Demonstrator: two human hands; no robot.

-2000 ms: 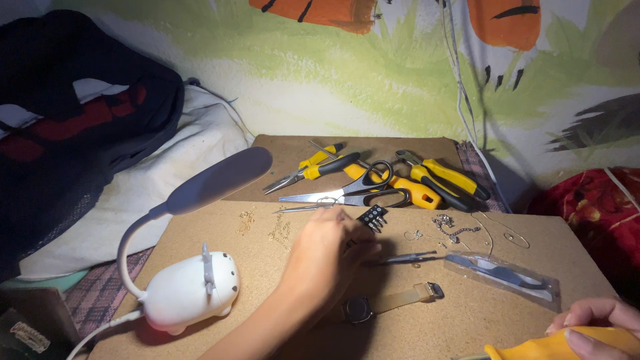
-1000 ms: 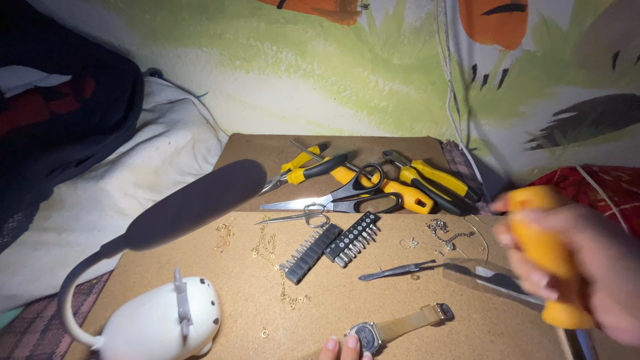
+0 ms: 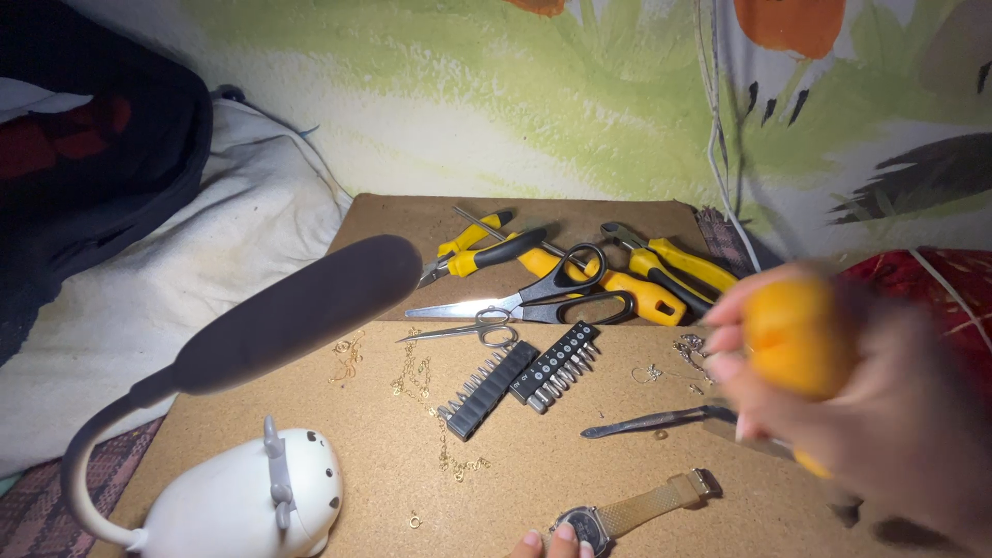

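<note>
My right hand (image 3: 876, 418), blurred, grips a yellow-orange handled tool (image 3: 798, 337) at the right; its working end is hard to make out. At the bottom edge, the fingertips of my left hand (image 3: 549, 545) rest on the case of a wristwatch (image 3: 585, 527) lying back up, its gold mesh strap (image 3: 647, 508) stretched to the right. Tweezers (image 3: 643, 423) lie above the strap, beside a small brass-coloured ring (image 3: 660, 435). Two black screwdriver bit holders (image 3: 492, 391) with metal bits lie at the board's middle. The rest of my left hand is out of frame.
Small scissors (image 3: 465, 332), large black-handled scissors (image 3: 542, 298), pliers (image 3: 496, 252), cutters (image 3: 666, 267) and a yellow screwdriver (image 3: 635, 293) lie at the back. Gold chains (image 3: 446, 449) and silver-coloured chains (image 3: 688, 353) are scattered about. A white animal-shaped lamp (image 3: 240, 492) with a dark head (image 3: 302, 310) stands left.
Two seconds ago a hand was over the bit holders; the holders now show uncovered. The yellow-orange handle, earlier low at the right, is raised in my right hand. Left fingertips remain on the watch since one second ago.
</note>
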